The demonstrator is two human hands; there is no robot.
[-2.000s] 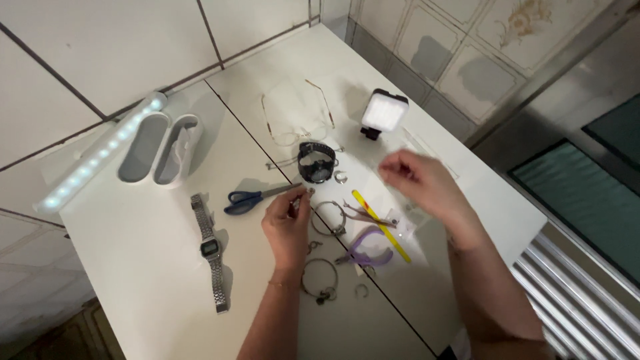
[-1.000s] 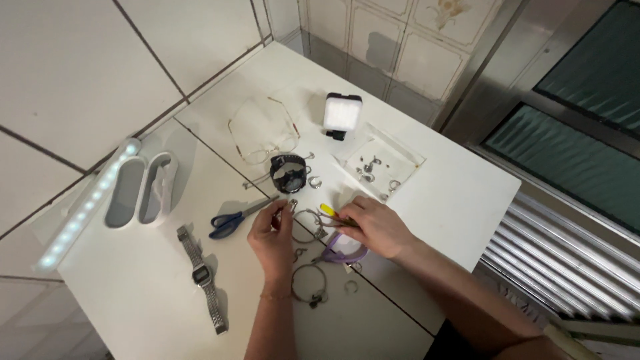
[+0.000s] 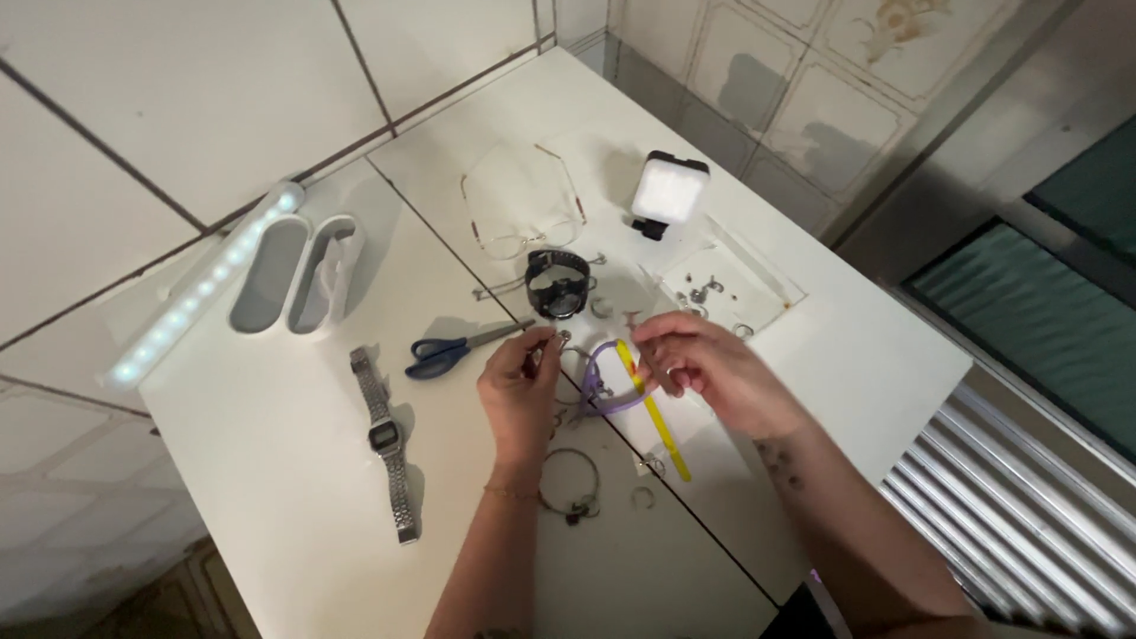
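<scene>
My left hand (image 3: 519,377) pinches a small metal jewelry piece (image 3: 564,338) between thumb and fingertips. In my right hand (image 3: 697,368) is a small pinkish-brown tool (image 3: 655,366), perhaps tweezers or pliers, its tip pointing up and left. Beneath and between the hands lie a purple looped item (image 3: 593,404), perhaps plier handles, and a yellow stick (image 3: 666,435). A bracelet with charms (image 3: 596,479) rests nearer me. Just beyond my left hand stands a black wristwatch (image 3: 558,284), with blue-handled scissors (image 3: 439,355) to its left.
A clear tray (image 3: 777,284) holds several small jewelry pieces. Behind it stands a small lit lamp (image 3: 670,193). Eyeglasses (image 3: 524,244) lie toward the back. At left are a metal-band digital watch (image 3: 383,435), an open white case (image 3: 306,275) and a light bar (image 3: 209,284).
My right hand has lifted off the middle of the table and moved right, now with the pinkish-brown tool in it. My left hand stays near the black watch, still pinching.
</scene>
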